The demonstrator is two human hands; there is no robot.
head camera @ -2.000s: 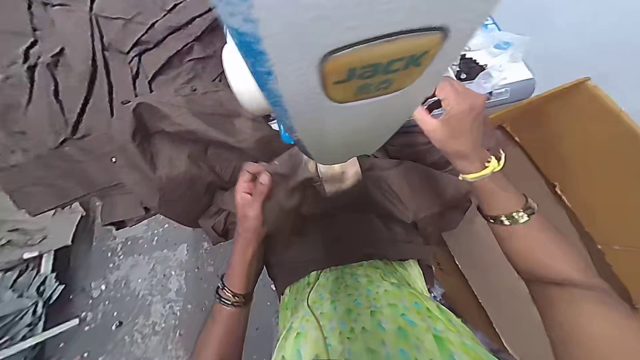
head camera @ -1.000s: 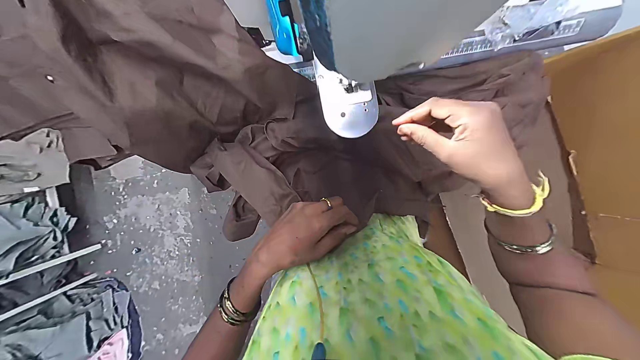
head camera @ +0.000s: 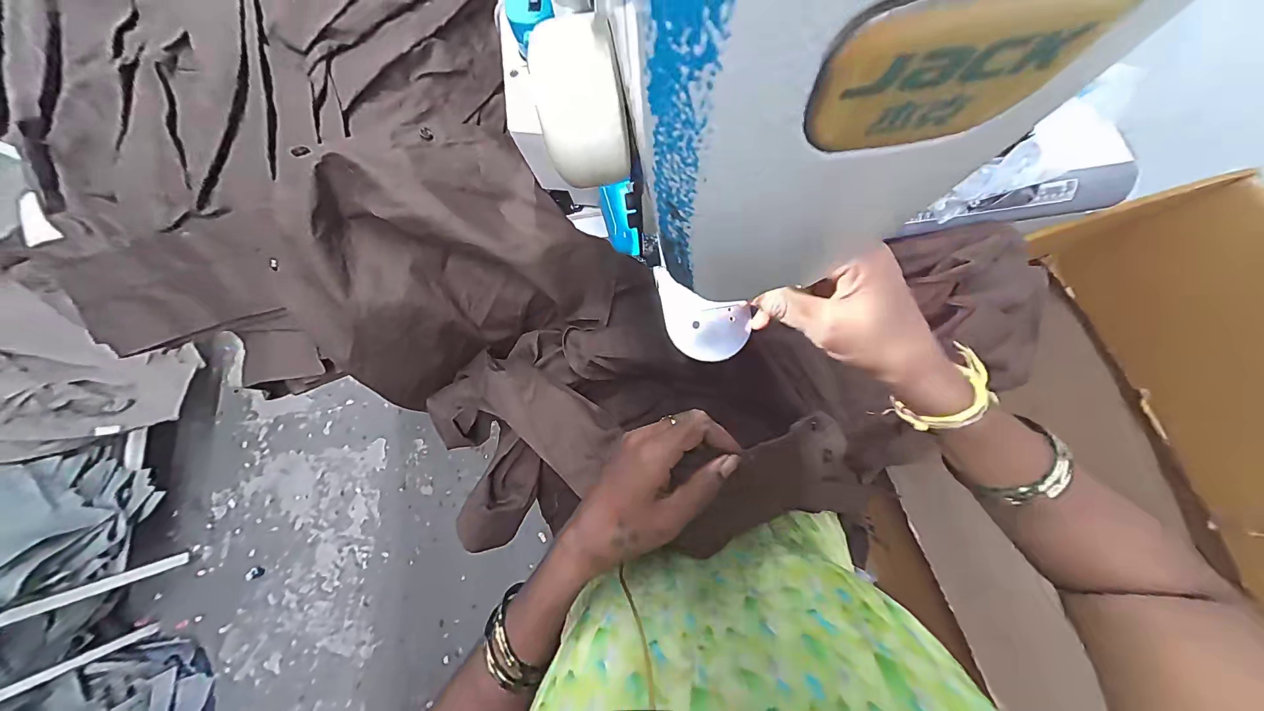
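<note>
The head of a Jack sewing machine (head camera: 780, 188) fills the top centre, with a rounded white plate (head camera: 708, 321) at its lower end. A dark brown garment (head camera: 444, 286) lies around and below that plate and spreads to the upper left. My left hand (head camera: 657, 484) pinches a part of the garment with a small buttoned or holed tab, just above my lap. My right hand (head camera: 854, 316) is raised at the right edge of the plate, thumb and finger close together at it; whether it holds anything small is not visible.
Cardboard (head camera: 1160, 365) stands at the right. More brown cloth (head camera: 148, 89) covers the upper left. Grey-green cloth pieces (head camera: 59, 533) lie at the left beside pale bars (head camera: 94, 590). Clear plastic (head camera: 997, 178) rests on a grey device behind the machine.
The view has shifted, showing more of the machine head again. My right hand, apart from the plate one second ago, is now at its edge. My left hand now has the garment's tab at its fingertips.
</note>
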